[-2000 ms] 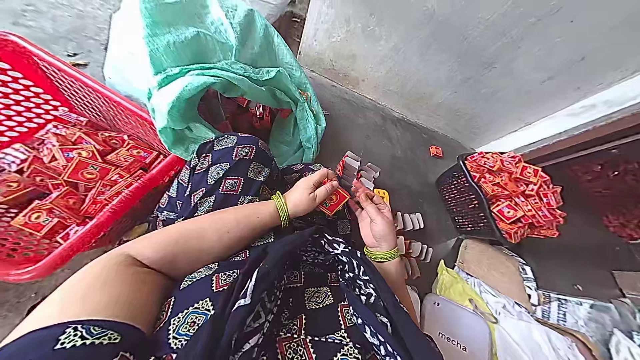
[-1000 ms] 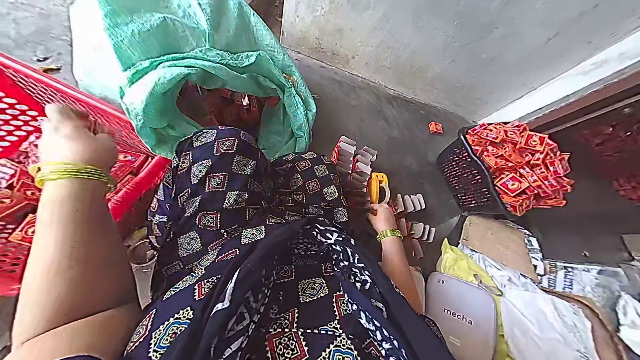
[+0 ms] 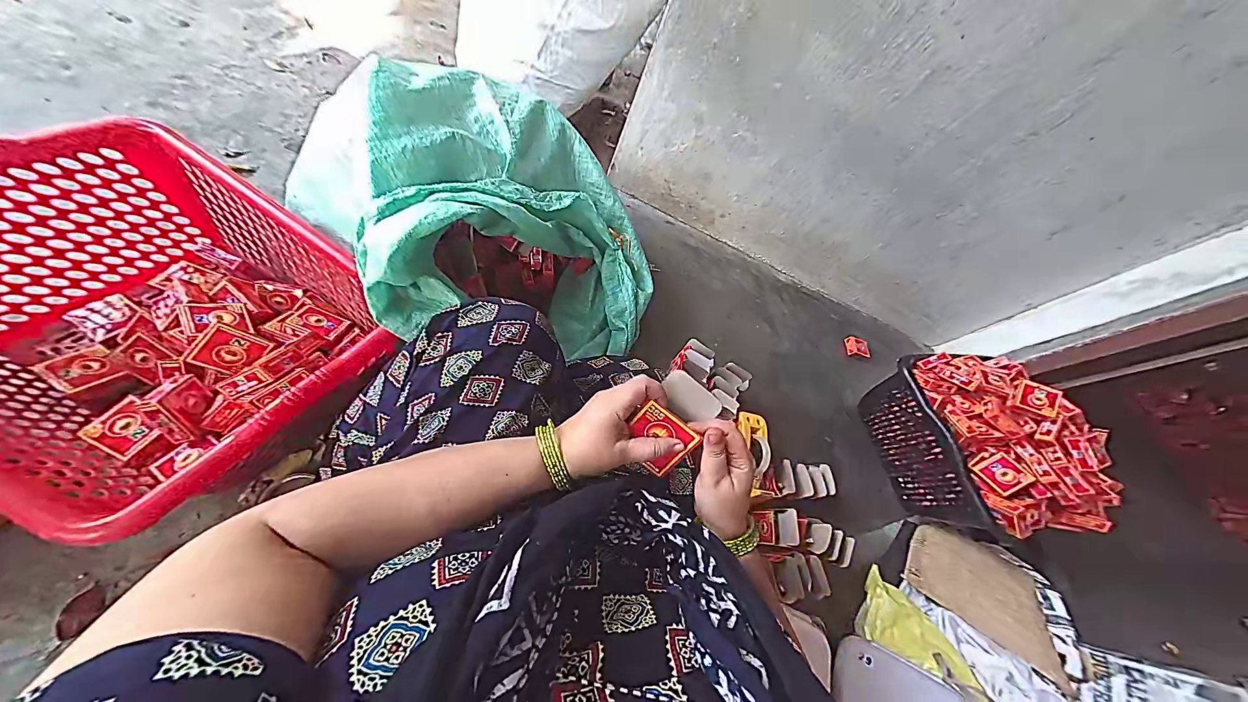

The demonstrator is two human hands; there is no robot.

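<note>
Above my lap, my left hand (image 3: 616, 431) grips a small red printed carton (image 3: 663, 437) between thumb and fingers. My right hand (image 3: 724, 475) pinches the carton's right edge. A pale grey-white flap or piece (image 3: 690, 395) shows just behind it. Several red-and-white cartons (image 3: 805, 480) lie in stacked rows on the floor beside my right hand, around a partly hidden yellow object (image 3: 753, 429). At the left, a red plastic basket (image 3: 283, 219) holds many red cartons (image 3: 226, 349). A green woven sack (image 3: 468, 127) gapes beyond my knees, with red cartons inside.
At the right stands a black plastic basket (image 3: 892, 439) heaped with red cartons (image 3: 1033, 439). One red carton (image 3: 856, 346) lies on the floor near it. A grey wall (image 3: 936, 146) rises ahead. Cardboard (image 3: 985, 590), a yellow plastic bag (image 3: 907, 624) and printed paper lie at the lower right.
My left hand has moved from the red basket to above my lap and holds a carton. My right hand has come from the stacked cartons to meet it.
</note>
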